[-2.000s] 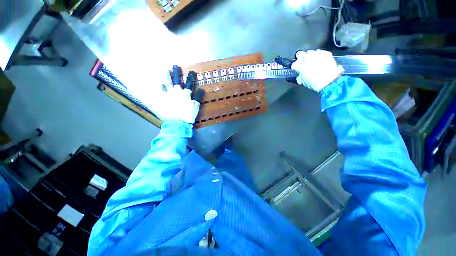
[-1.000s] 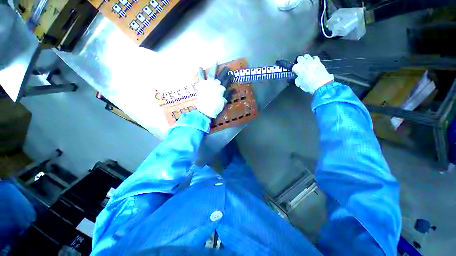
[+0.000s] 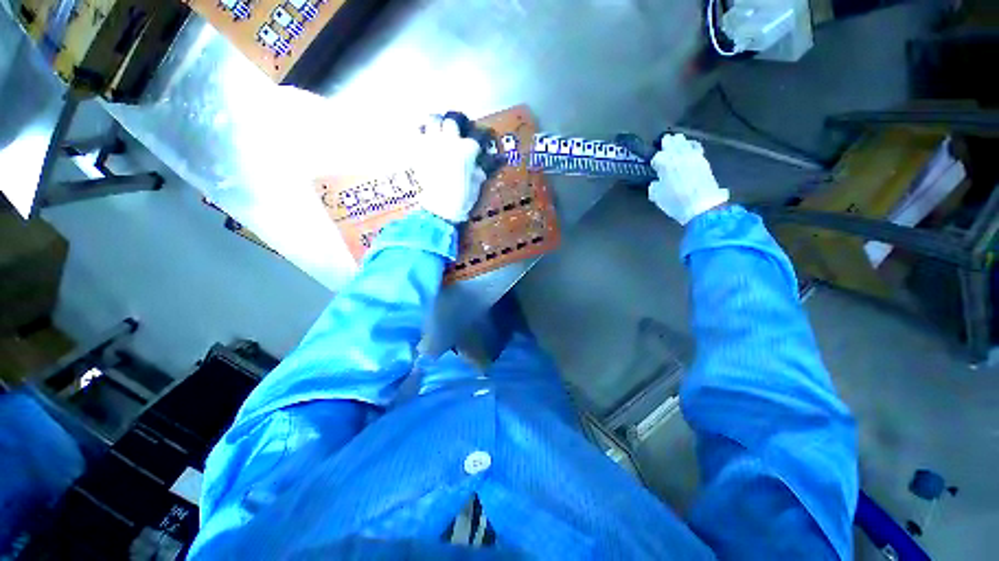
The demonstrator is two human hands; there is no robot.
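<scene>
An orange-brown fixture board (image 3: 506, 228) lies on the shiny metal table near its front corner, partly washed out by glare at its left. Silver-white components (image 3: 378, 194) stand in its upper row. My left hand (image 3: 451, 170), in a white glove with dark fingertips, is over the board's middle at the upper row; its fingers hide what they touch, and I cannot tell if they hold anything. My right hand (image 3: 686, 179) grips the right part of a component tube (image 3: 586, 157) filled with a row of components. The tube's left end is at the board's upper right edge.
Loaded boards (image 3: 287, 33) are stacked at the table's far left. A white box with a cable (image 3: 767, 27) is at the upper right. A metal rack (image 3: 893, 239) with a brown cardboard box (image 3: 871, 208) stands at the right. Black bins (image 3: 142, 460) are at the lower left.
The board now sits further left in view. My left hand has moved right along the upper row. More components show in that row to its left. My right hand still holds the tube.
</scene>
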